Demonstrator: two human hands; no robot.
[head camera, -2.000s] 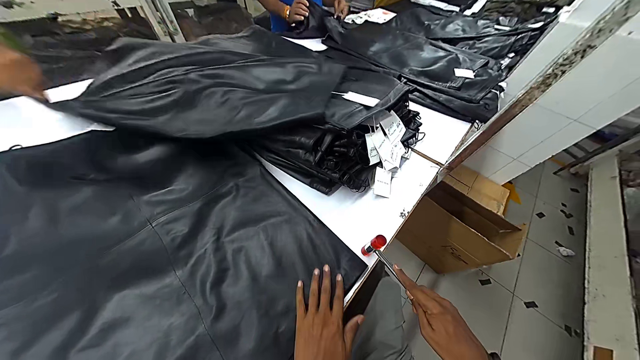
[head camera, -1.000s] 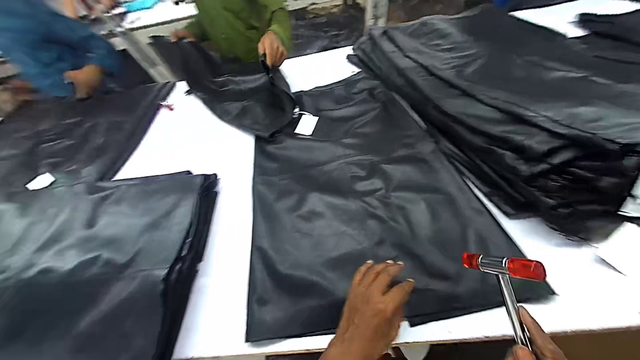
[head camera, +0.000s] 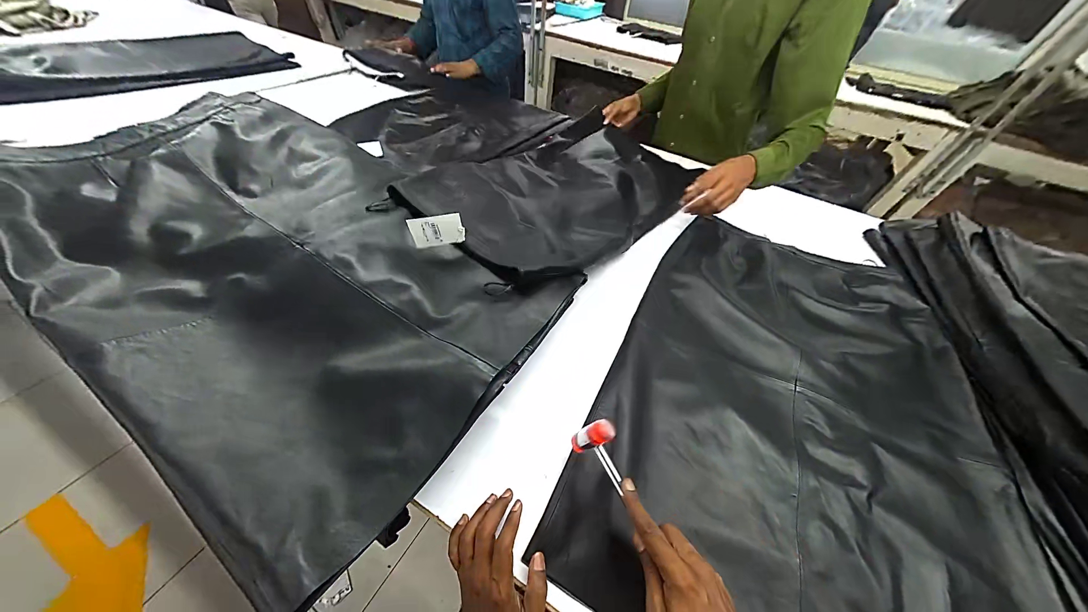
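Observation:
My right hand (head camera: 677, 565) grips the metal handle of a small mallet (head camera: 594, 435) with a red head, held over the left edge of a black leather skirt (head camera: 765, 399) lying flat on the white table (head camera: 501, 425). Nearby, at the table's front edge, my left hand (head camera: 493, 557) has its fingers apart and holds nothing; its thumb is beside the skirt's lower corner. To the left lies a stack of black leather garments (head camera: 280, 340). A co-worker in green holds a black leather piece (head camera: 544, 195) with a white tag (head camera: 436, 230) hanging from it.
Another co-worker in blue handles black leather at the table's far side. More black garments (head camera: 1003, 314) are piled at the right, and a folded one (head camera: 136, 64) lies at the far left. An orange arrow (head camera: 89, 552) marks the tiled floor at lower left.
The view has swung a lot. The mallet remains in my right hand. My left hand, over the black leather a second ago, is now at the table's front edge.

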